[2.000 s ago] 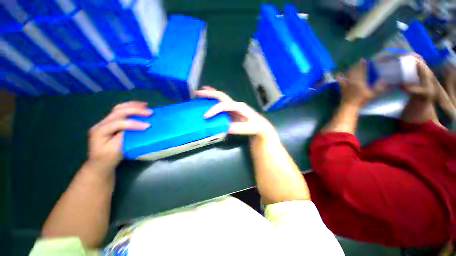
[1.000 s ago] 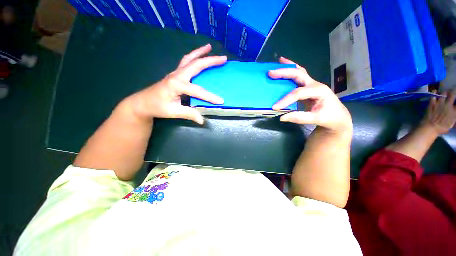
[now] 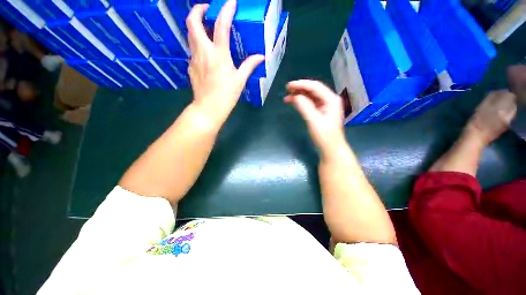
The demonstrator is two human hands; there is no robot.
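My left hand [image 3: 216, 69] is on a closed blue retail carton [image 3: 249, 40], fingers at its left and top, thumb across its near face. This carton sits on another closed carton [image 3: 254, 92], slightly out of line with it, at the right end of the carton stack [image 3: 132, 43]. My right hand [image 3: 314, 103] is empty, fingers slightly curled, above the bench between the stack and the open cartons. Two open cartons [image 3: 375, 69] stand side by side at the right with blue lids up. Their contents are hidden.
The shiny dark green workbench [image 3: 138, 155] has its near edge at my body. A person in red sleeves [image 3: 450, 196] is at the right, a hand [image 3: 493, 115] near the open cartons. A brown shipping carton [image 3: 75, 92] is beyond the left bench edge. A pale object lies at the upper right.
The carton held in both hands at the near side has moved away onto the carton beside the stack. My right hand has let go. The view has shifted.
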